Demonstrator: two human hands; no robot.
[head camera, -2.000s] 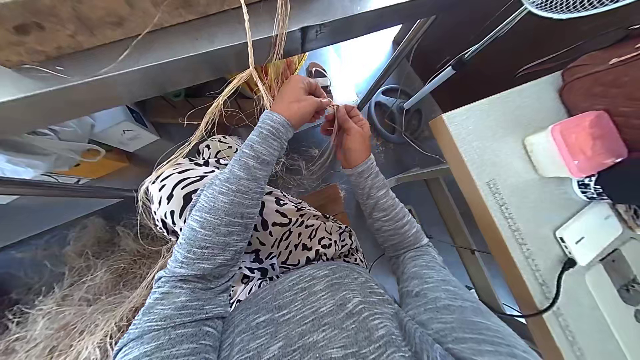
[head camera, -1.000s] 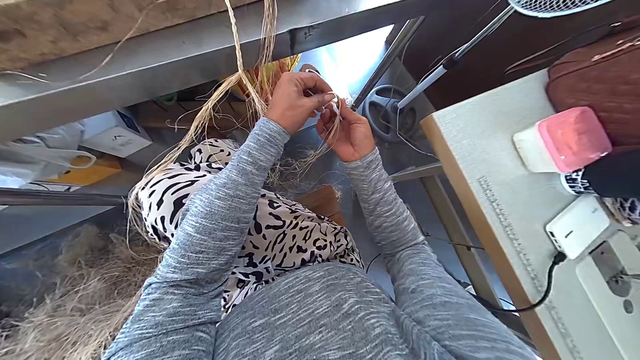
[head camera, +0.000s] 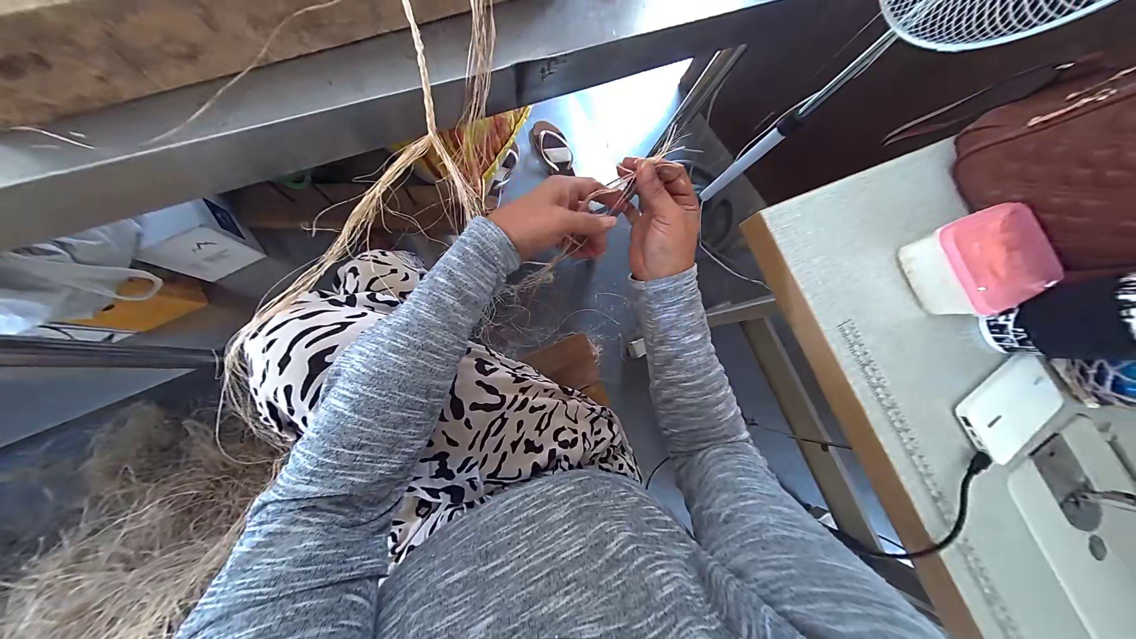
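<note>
Above my lap, my left hand (head camera: 559, 216) and my right hand (head camera: 662, 217) meet fingertip to fingertip around a thin bundle of pale plant fibres (head camera: 626, 182). Loose fibre ends fan out above my right hand's fingers. Some thin strands trail below my left hand. Left of the hands, a twisted fibre cord (head camera: 422, 75) and a looser fibre hank (head camera: 480, 67) hang over the metal frame's edge. A long fibre bundle (head camera: 355, 222) runs down from there across my patterned trousers. The exact crossing of the strands between my fingers is too small to tell.
A metal beam (head camera: 266, 133) crosses in front. At right, a table (head camera: 843, 266) bears a pink-lidded container (head camera: 1001, 257), a brown quilted bag (head camera: 1047, 169), a white device with a black cable (head camera: 1010, 406) and a sewing machine (head camera: 1074, 524). A fan (head camera: 985, 19) stands beyond. Tangled fibre (head camera: 133, 515) lies lower left.
The fibre ends now spread out above my right hand's fingers, where earlier they were not plain to see. Both hands stay close together in about the same place.
</note>
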